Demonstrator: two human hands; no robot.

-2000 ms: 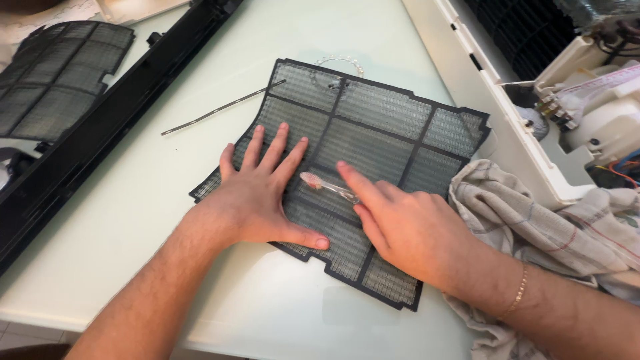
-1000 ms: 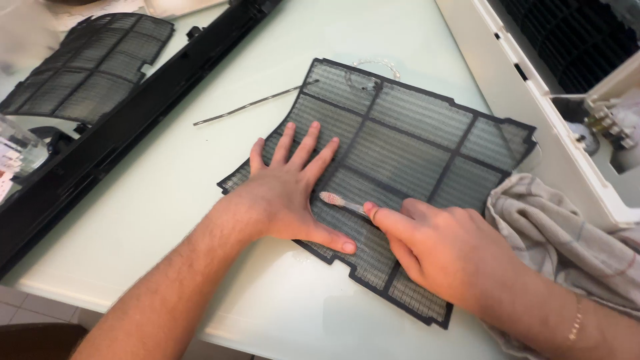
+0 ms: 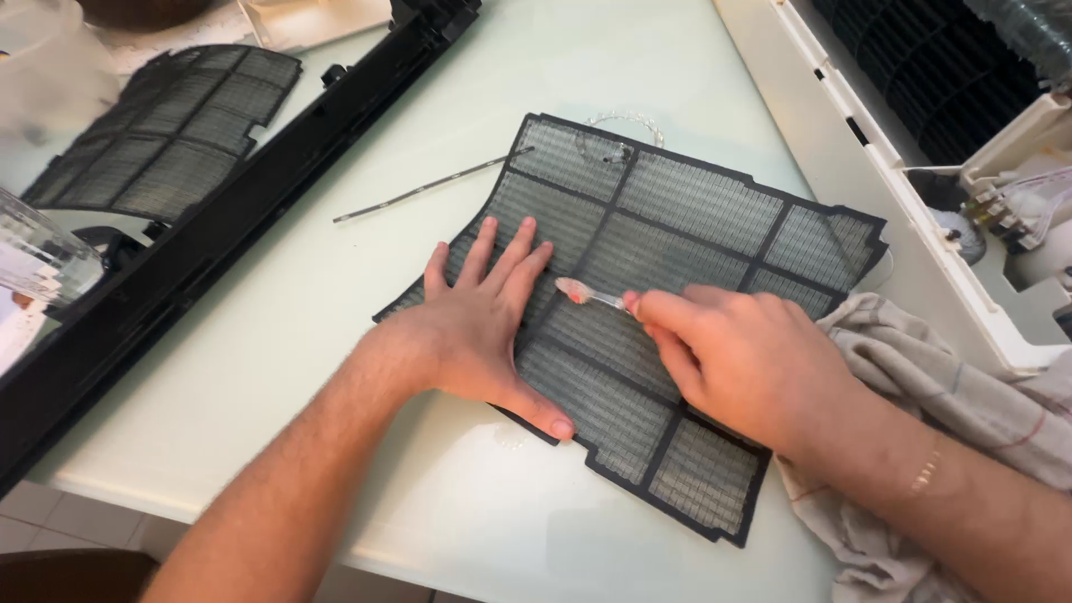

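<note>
A black-framed mesh air filter [image 3: 682,201] lies flat on the pale glossy table [image 3: 402,276]. My left hand [image 3: 481,322] is spread on the filter's left part, fingers apart, the thumb near its lower edge. In my right hand [image 3: 737,352] is a clear-handled toothbrush [image 3: 578,291]; its head is at the middle of the mesh, just right of my left fingertips. The palm side of my right hand is hidden. A thin dark rod [image 3: 427,186] reaches to the filter's upper left edge, and a clear coiled ring [image 3: 641,121] is by its top edge.
A long black plastic housing part [image 3: 276,201] crosses the left side, with a second mesh filter [image 3: 180,126] beyond it. At the right stands an open white air-conditioner unit [image 3: 837,109]. A crumpled striped cloth [image 3: 930,368] lies beside my right forearm. Clear plastic containers [image 3: 42,251] are at far left.
My left hand has stayed spread on the filter. The toothbrush in my right hand has shifted over the mesh, and my right hand's hold on its handle looks different from the oldest frame.
</note>
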